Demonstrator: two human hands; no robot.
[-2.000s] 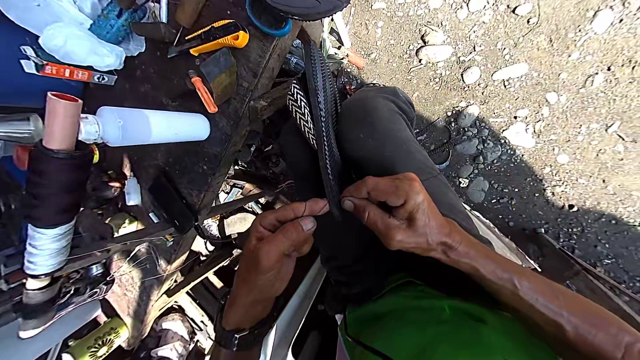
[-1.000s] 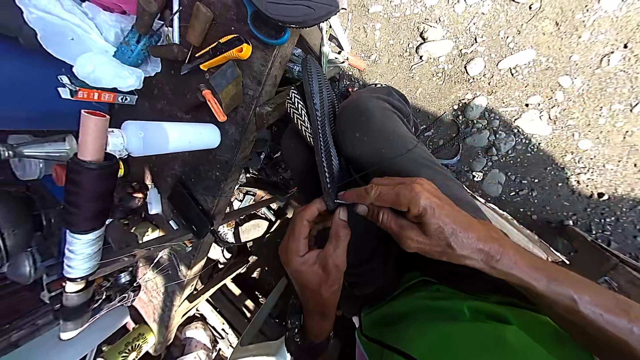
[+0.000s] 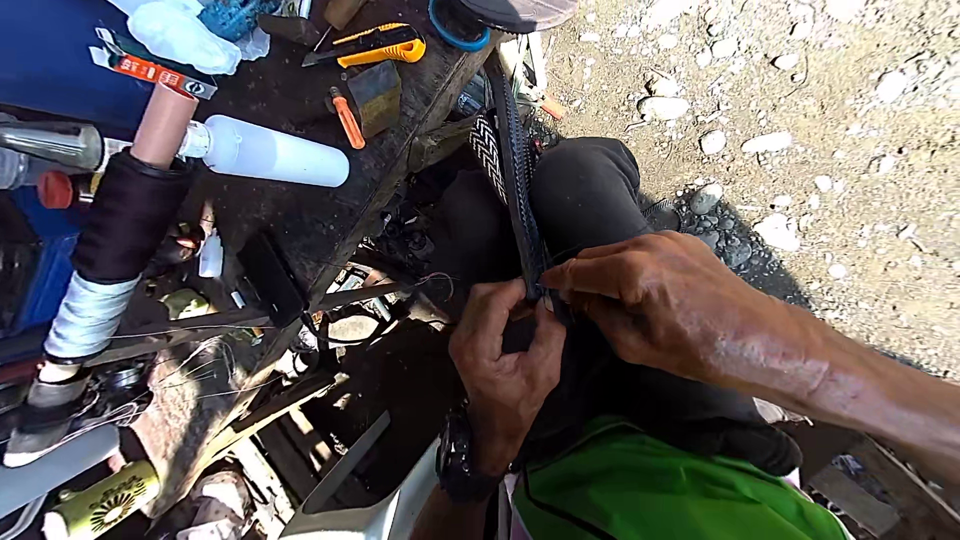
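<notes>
A dark shoe sole with a textured edge (image 3: 517, 176) stands on its side between my knees, with a black-and-white zigzag pattern on its left face. My left hand (image 3: 510, 352) pinches its near end between thumb and fingers. My right hand (image 3: 637, 292) is at the same end, its thumb and forefinger closed at the sole's edge. Whatever small thing the right fingertips hold is too hidden to name. A thin dark thread seems to run near the right fingers.
On the dark wooden table (image 3: 300, 210) at left lie a yellow utility knife (image 3: 382, 46), an orange-handled tool (image 3: 347, 118), a block (image 3: 375, 97) and a white plastic bottle (image 3: 274, 150). Thread spools (image 3: 131, 217) stand at far left. Stony ground (image 3: 787, 135) lies right.
My left hand has come up to the sole's near end and grips it from below. My right hand stays close to that end. The view has shifted slightly.
</notes>
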